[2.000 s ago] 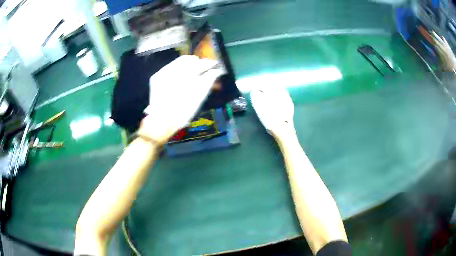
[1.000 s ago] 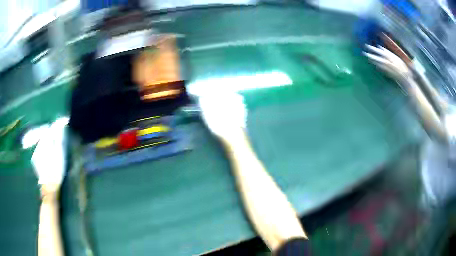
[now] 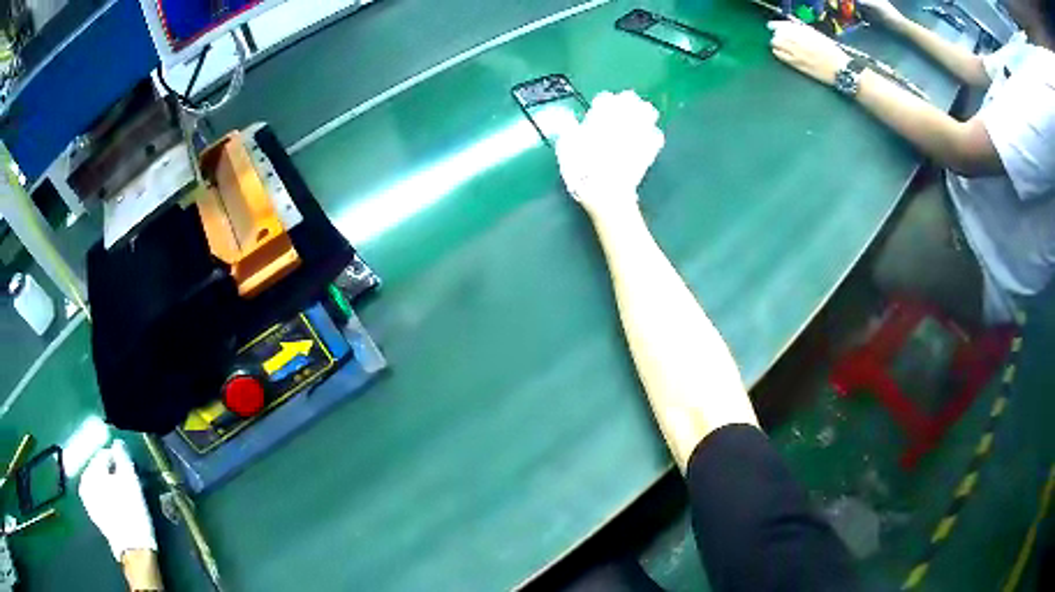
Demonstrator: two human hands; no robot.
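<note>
My right hand (image 3: 610, 148), in a white glove, is at a black phone frame (image 3: 546, 93) on the green surface; its fingers cover the frame's lower end, and whether they grip it is hidden. My left hand (image 3: 116, 497), also gloved, rests at the lower left beside the press base, with nothing visible in it. The orange holding fixture (image 3: 246, 216) sits under the tilted silver press head (image 3: 148, 185). A red button (image 3: 244, 393) stands between yellow arrows on the base front (image 3: 278, 428).
A second phone frame (image 3: 668, 34) lies further back. Another small black frame (image 3: 43, 479) lies at far left near yellow rods. A black cloth (image 3: 150, 312) drapes the press. A white bottle (image 3: 31, 303) stands behind. Another person (image 3: 926, 104) works at right; a red stool (image 3: 926, 370) is below.
The view has turned right. My right hand has moved from beside the press to the phone frame. My left hand has moved from over the fixture to the left of the base.
</note>
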